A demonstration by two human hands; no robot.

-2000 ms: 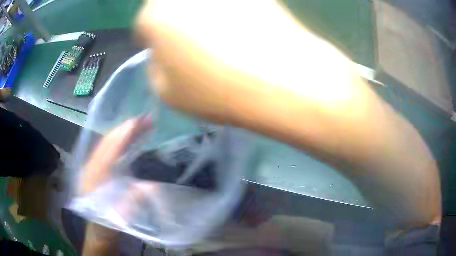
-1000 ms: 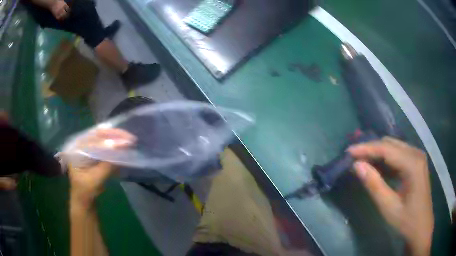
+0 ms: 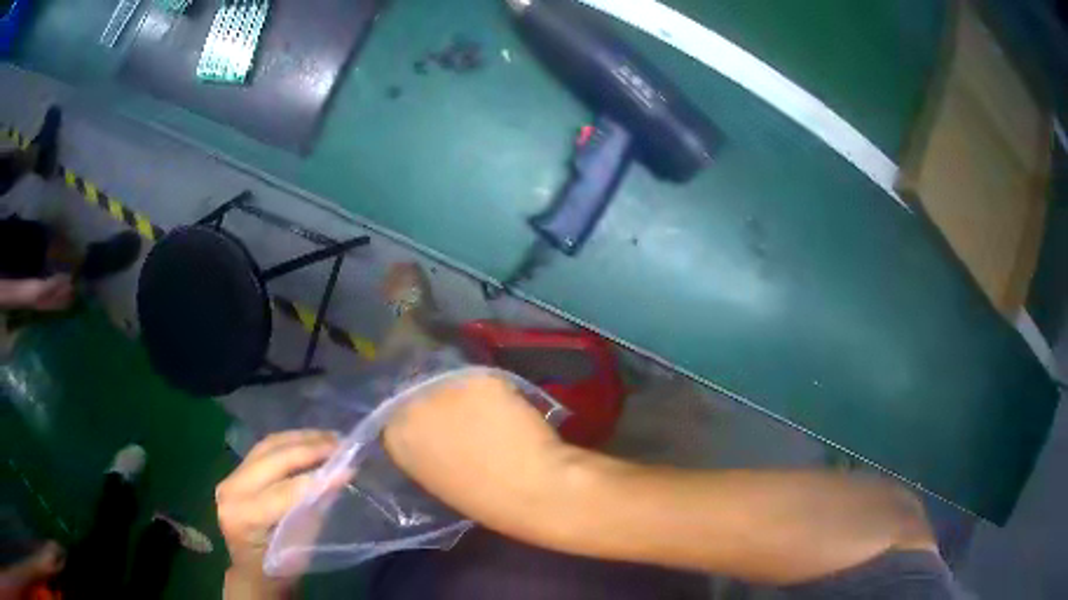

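Observation:
My left hand holds the rim of a clear plastic bag above the lap, at the lower left. My right hand reaches into the mouth of the bag from the right. Its fingers are hidden, so I cannot tell whether they hold anything. A dark heat gun with a red trigger lies on the green bench above the hands. Small black pieces lie loose on the bench to its left.
Green boards lie on a black mat at the upper left. A black round stool and a red object are below the bench edge. A cardboard piece stands at the right. Parts of other people show at the left.
My right hand has left the heat gun, which now lies turned differently in view, and is in the bag's mouth. The bag and left hand appear lower; the camera view has turned.

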